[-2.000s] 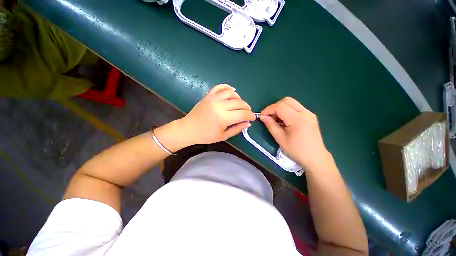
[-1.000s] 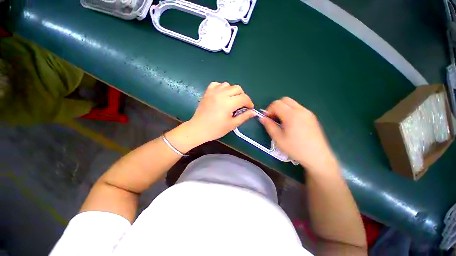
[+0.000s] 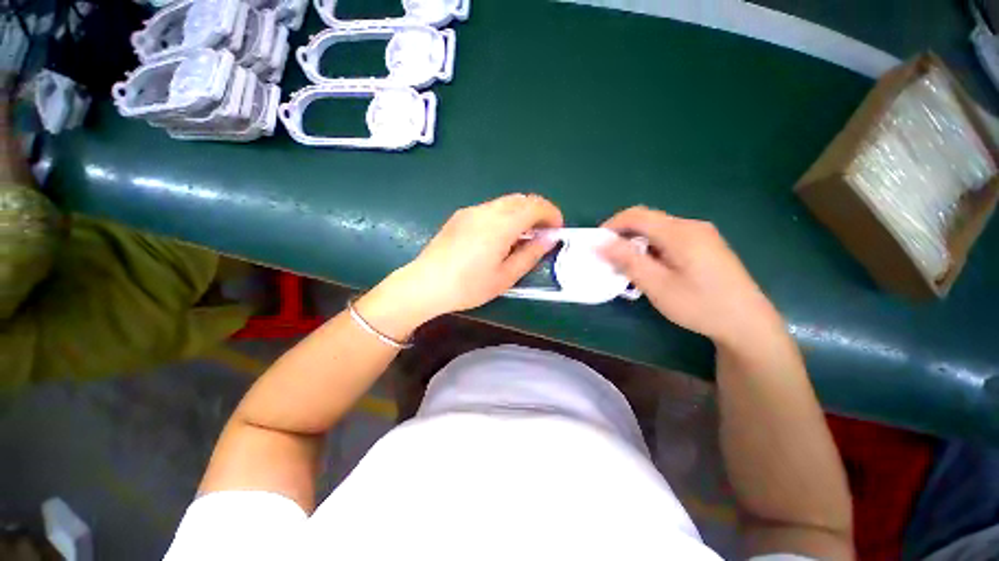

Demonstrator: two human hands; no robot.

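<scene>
A white housing frame (image 3: 589, 266) lies at the bench's near edge between my hands, its round disc end to the right and its loop running left under my left hand. My left hand (image 3: 482, 251) grips the frame's upper rim with thumb and fingertips. My right hand (image 3: 685, 266) is at the disc end, its fingers on the disc and the squared end; the fingertips are slightly blurred. Whether a clear strip is between the fingers cannot be told.
Laid-out frames (image 3: 421, 116) lie in a column on the green bench (image 3: 613, 121) at the upper left, beside stacked frames (image 3: 263, 111). A brown box (image 3: 876, 238) of clear pieces stands at the right. A person's olive clothing (image 3: 121, 285) and red stools (image 3: 287, 309) show below the bench.
The view has turned, bringing the stacked frames into sight. The held frame now lies more level with its disc exposed, and my right hand has moved from the loop's rim to the disc end.
</scene>
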